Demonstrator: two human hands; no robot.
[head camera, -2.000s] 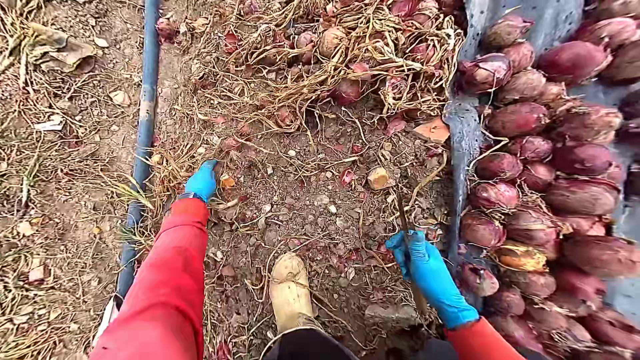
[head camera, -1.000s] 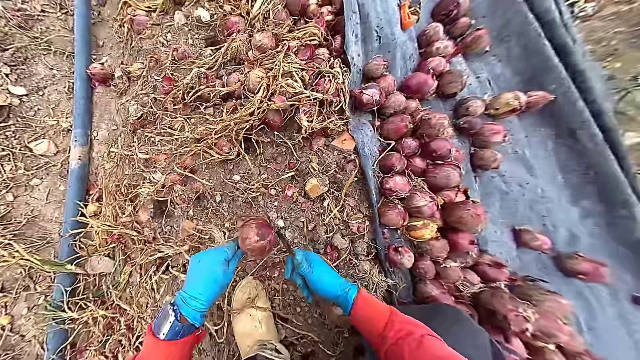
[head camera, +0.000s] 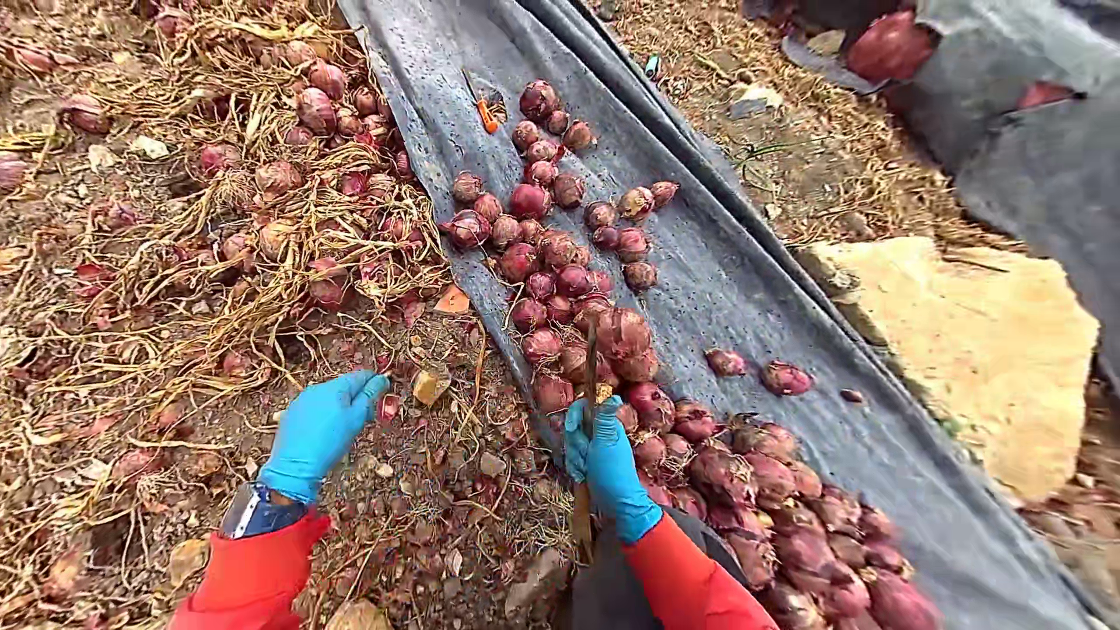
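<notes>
My left hand (head camera: 328, 429), in a blue glove, hangs over the soil just left of a small stone, fingers drawn together; no onion shows in it. A knife (head camera: 591, 367) with a narrow dark blade points up the view from my right hand (head camera: 605, 455), also blue-gloved, which closes around it at the sheet's edge. Close beyond that hand, a large red onion (head camera: 624, 332) lies over a long heap of trimmed red onions (head camera: 722, 472) on the grey fabric sheet (head camera: 744, 324). Untrimmed onions (head camera: 328, 280) with dry stalks lie on the ground at upper left.
An orange-handled tool (head camera: 487, 115) rests on the sheet's far part. Beyond the sheet's right edge sit a large flat pale rock (head camera: 971, 350) and more grey fabric (head camera: 1041, 166). Small stones, such as a tan one (head camera: 430, 385), and onion skins dot the soil.
A second ago an onion was at my left hand, beside the knife; now that hand is apart from my right, without it. My right hand is now at the onion heap. The view has swung right.
</notes>
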